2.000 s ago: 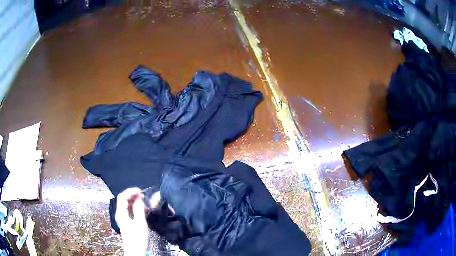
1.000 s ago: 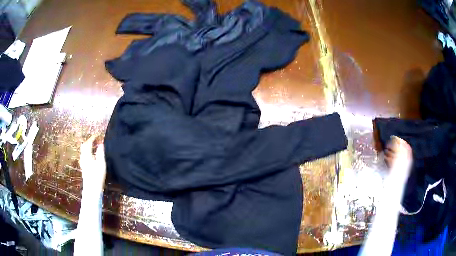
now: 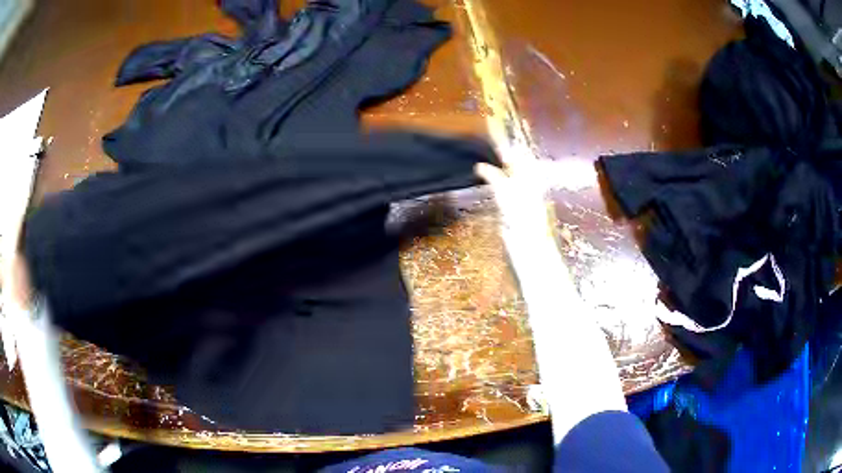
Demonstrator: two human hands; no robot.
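Note:
A black jacket (image 3: 314,342) lies across the near left of the table, its front part blurred by motion. My right hand (image 3: 491,175) is at the tip of its long sleeve (image 3: 369,175), gripping it and pulling it to the right. My left hand (image 3: 20,277) is at the jacket's left edge, near the picture's rim, blurred and overexposed; its fingers cannot be made out. A second black garment (image 3: 249,92) with shiny, creased parts lies behind the jacket and partly under it.
A black garment heap (image 3: 739,212) with a whitish strip (image 3: 711,323) lies on the right table edge. A blue bin (image 3: 762,406) stands below it. White sheets (image 3: 18,166) lie at the left edge. A yellowish seam (image 3: 489,74) crosses the brown table (image 3: 609,83).
My right hand has moved left from the right heap to the sleeve end. The sleeve is now lifted and stretched out. My left hand has come to the jacket's left edge.

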